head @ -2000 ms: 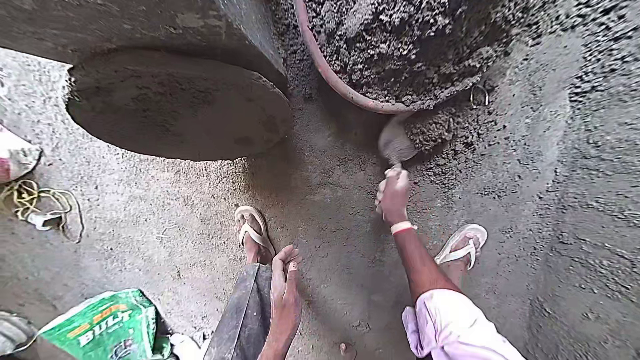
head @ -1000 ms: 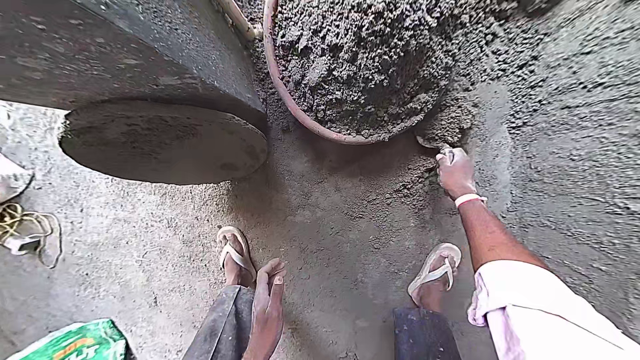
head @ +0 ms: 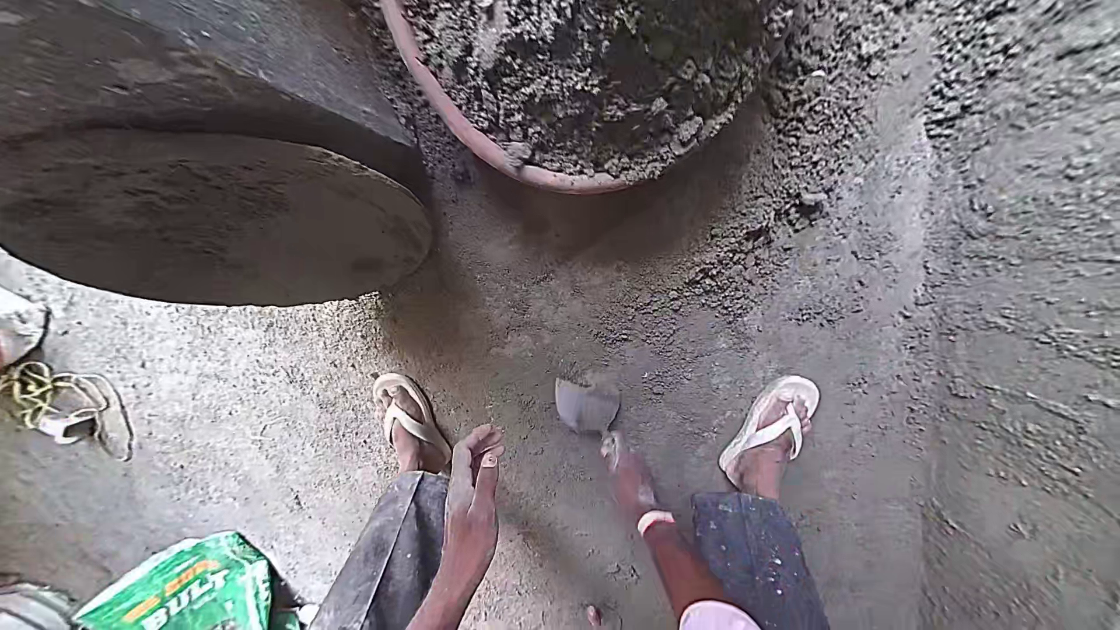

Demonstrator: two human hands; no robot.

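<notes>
My right hand is closed on the handle of a masonry trowel, whose grey blade is over the floor between my feet. Most of the handle is hidden in the fist. My left hand hangs beside my left knee with its fingers loosely curled and nothing seen in it. Beyond the trowel is a large round pan with a pinkish rim, heaped with grey mortar. Loose mortar crumbs lie on the floor to the pan's near right side.
At the upper left stands a grey block with a dark round disc-like surface by its base. A rough grey wall or slab runs along the right. Green sack and yellowish cord lie left. My sandalled feet are apart.
My right hand has drawn the trowel back from the mortar at the pan's lower right edge to the floor between my feet. My left hand stays near my left knee.
</notes>
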